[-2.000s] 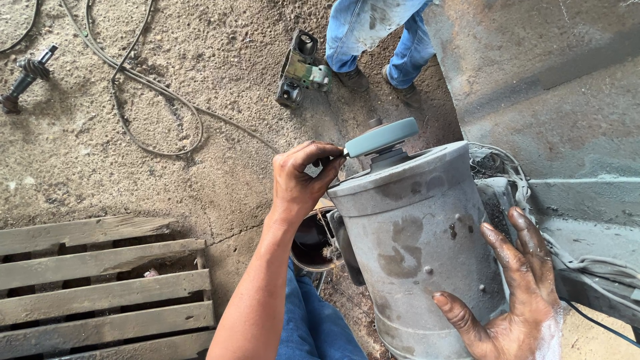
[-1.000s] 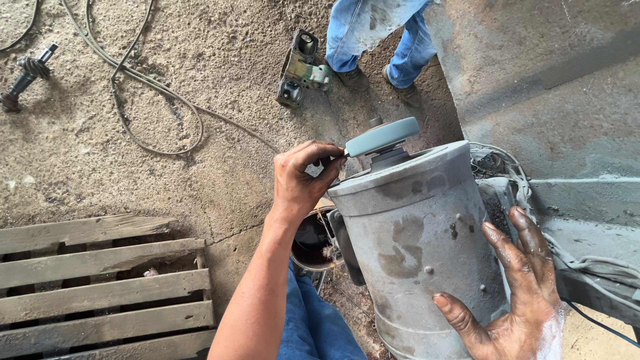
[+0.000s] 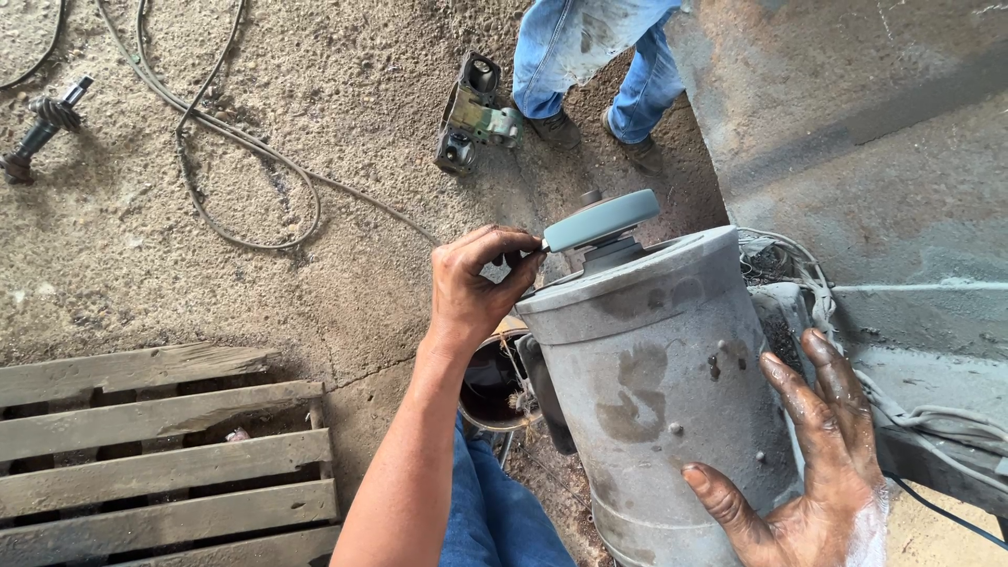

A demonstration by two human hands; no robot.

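Note:
A grey-green grinding wheel (image 3: 602, 220) sits on the shaft at the end of a grey cylindrical motor housing (image 3: 650, 370) in the head view. My left hand (image 3: 488, 272) pinches a small, mostly hidden piece, its tip against the left edge of the wheel. My right hand (image 3: 819, 457), wet and stained dark, is spread at the lower right side of the housing, fingers apart and holding nothing; whether it touches the housing I cannot tell. Dark wet smudges mark the housing.
Below my left wrist stands a round container (image 3: 498, 386) with dark contents. A wooden pallet (image 3: 165, 457) lies lower left, a geared shaft (image 3: 49, 126) and cable (image 3: 303, 177) beyond. A metal casting (image 3: 476, 114) lies near another person's legs (image 3: 594, 59). Cables (image 3: 937, 421) run at right.

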